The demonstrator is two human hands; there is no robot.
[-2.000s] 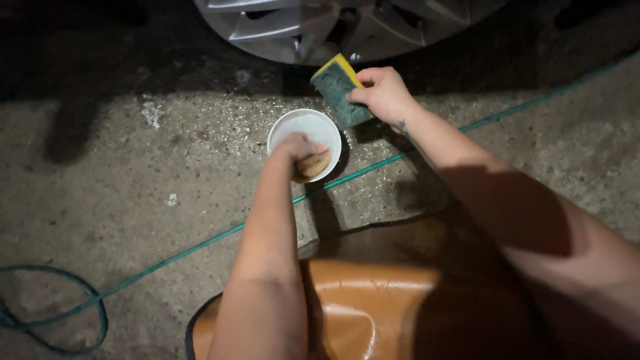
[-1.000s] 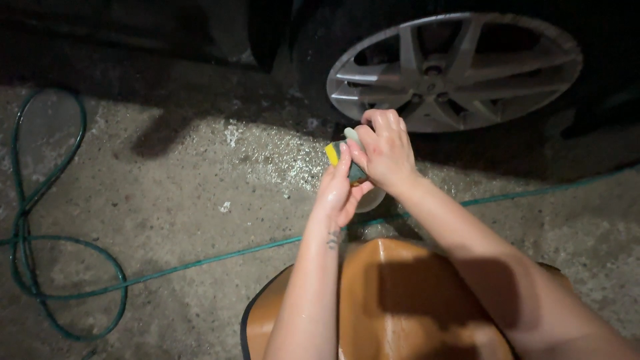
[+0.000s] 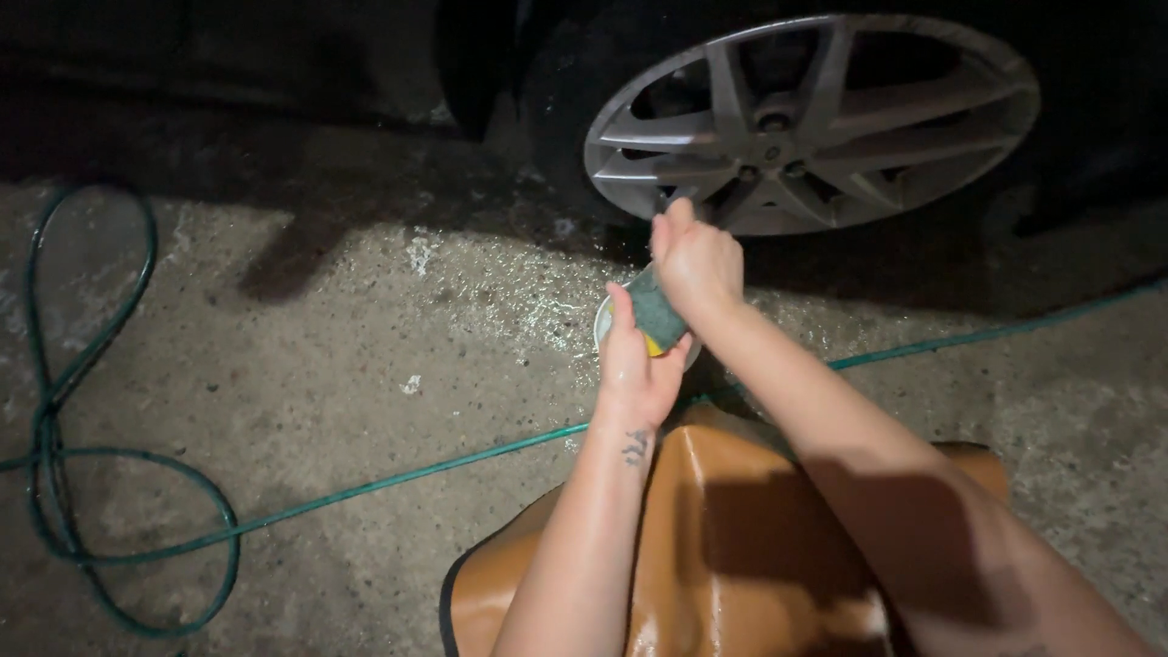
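Note:
My left hand [image 3: 634,351], palm up with its thumb raised, holds a green-and-yellow scouring sponge [image 3: 655,310], green side up. Against the sponge's upper right side is my right hand [image 3: 698,260], its fingers curled; whether something is inside them is hidden. Beneath both hands stands a round white container [image 3: 602,324], mostly covered by them, so its contents do not show. Just beyond my right hand is a silver alloy car wheel [image 3: 771,151].
Wet, speckled concrete [image 3: 365,365] surrounds the container. A green hose [image 3: 456,461] crosses the floor behind the container and lies looped at left. Orange-brown glossy material [image 3: 730,547] with dark edging lies under my forearms. The dark car body spans the top.
My left hand has come out of the white container and now holds the sponge, which was in my right hand at first. Both hands have come together. The view has shifted.

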